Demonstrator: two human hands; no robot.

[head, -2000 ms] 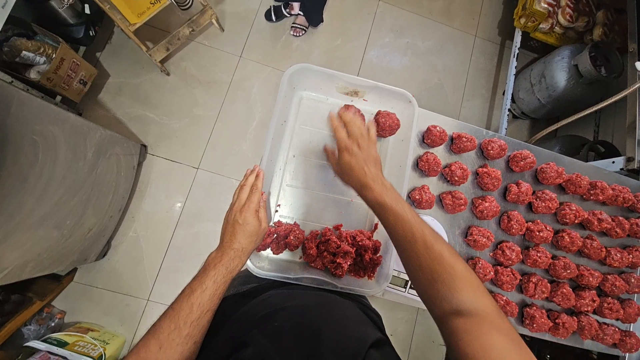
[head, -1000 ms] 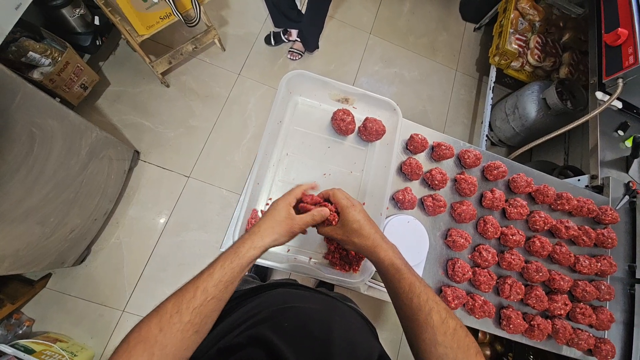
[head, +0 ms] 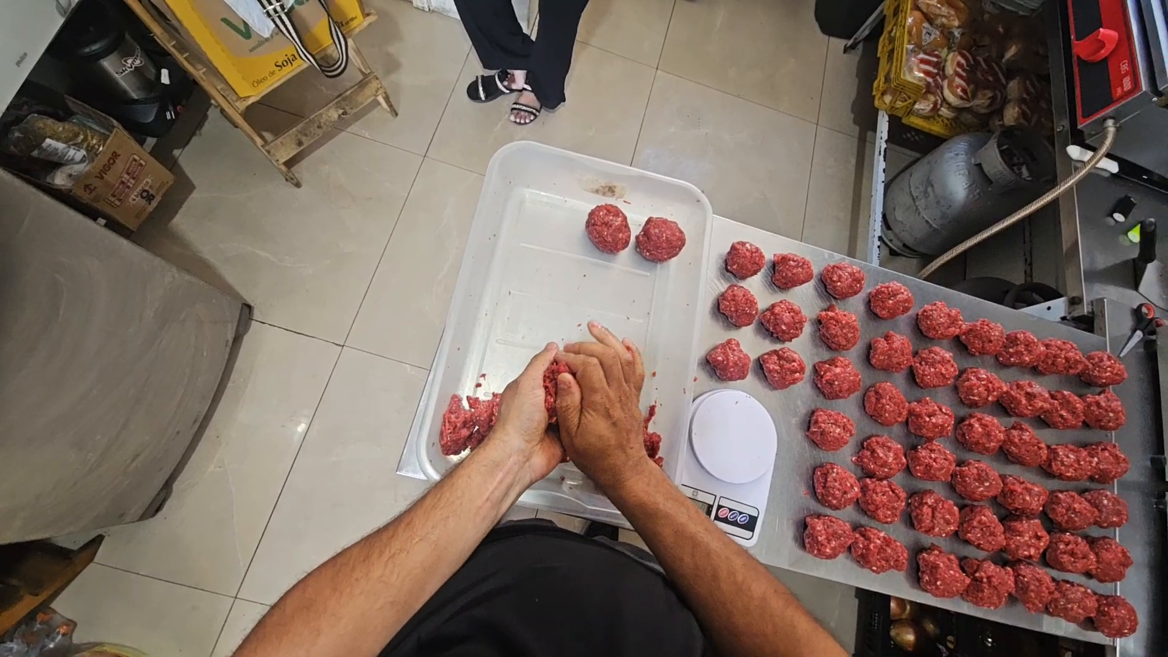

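Observation:
My left hand [head: 529,411] and my right hand [head: 602,406] are cupped together around a lump of ground meat [head: 551,388], over the near part of a white plastic tub [head: 474,274]. Loose ground meat [head: 467,424] lies at the tub's near left, and more shows just right of my right hand. Two meat balls [head: 634,233] rest at the tub's far end. A white kitchen scale [head: 732,438] stands right of the tub. Rows of meat balls [head: 885,401] cover much of the metal table [head: 785,511].
Someone in dark trousers and sandals [head: 511,87] stands beyond the tub. At the right are a gas cylinder [head: 949,192] with a hose, a yellow crate [head: 899,64] of packaged food and red-handled scissors [head: 1139,324]. A metal appliance [head: 100,365] stands at the left.
Two seconds ago my right hand was at the far meat balls and my left by the tub's left wall. Both came together on ground meat at the near end, and now press around a lump.

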